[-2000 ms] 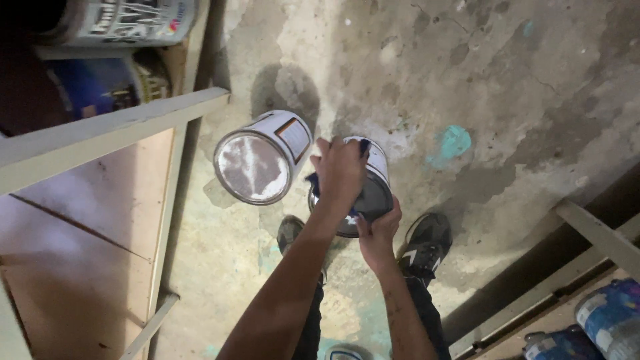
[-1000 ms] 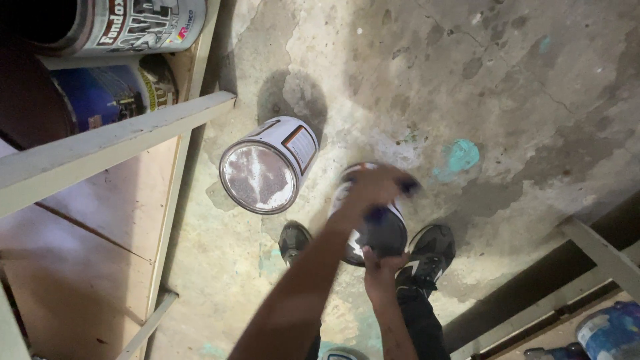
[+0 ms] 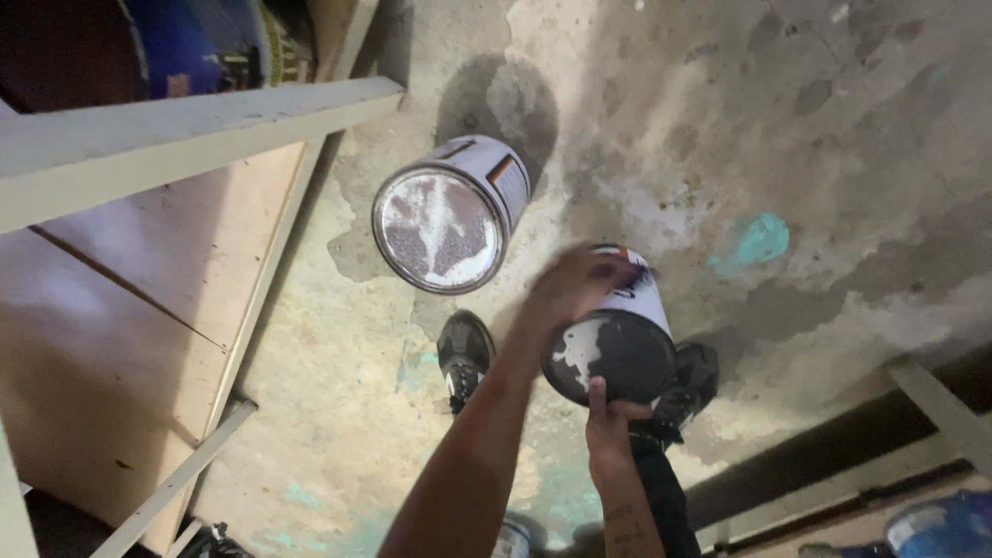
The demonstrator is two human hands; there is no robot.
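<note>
My left hand (image 3: 577, 283), blurred, is at the white labelled side of a metal paint can (image 3: 647, 298), with a dark purple-blue cloth (image 3: 620, 271) in its fingers. The can is tilted, its dark grey lid end with a white paint patch facing up towards me. My right hand (image 3: 612, 407) grips the near rim of that end, the thumb on its face. A second paint can (image 3: 442, 229), with a white label and a paint-smeared metal end, stands on the concrete floor to the left, apart from both hands.
A pale shelf frame (image 3: 201, 136) with wooden boards and a blue container (image 3: 201, 46) is on the left. My shoes (image 3: 463, 353) are beside the held can. Another frame (image 3: 942, 418) and a blue-stained can (image 3: 942, 527) are at lower right. Dried turquoise paint (image 3: 759, 240) marks the floor.
My left hand has moved with the cloth from near the can's dark end to its labelled side. More of the dark end shows now. My right hand remains at the near rim.
</note>
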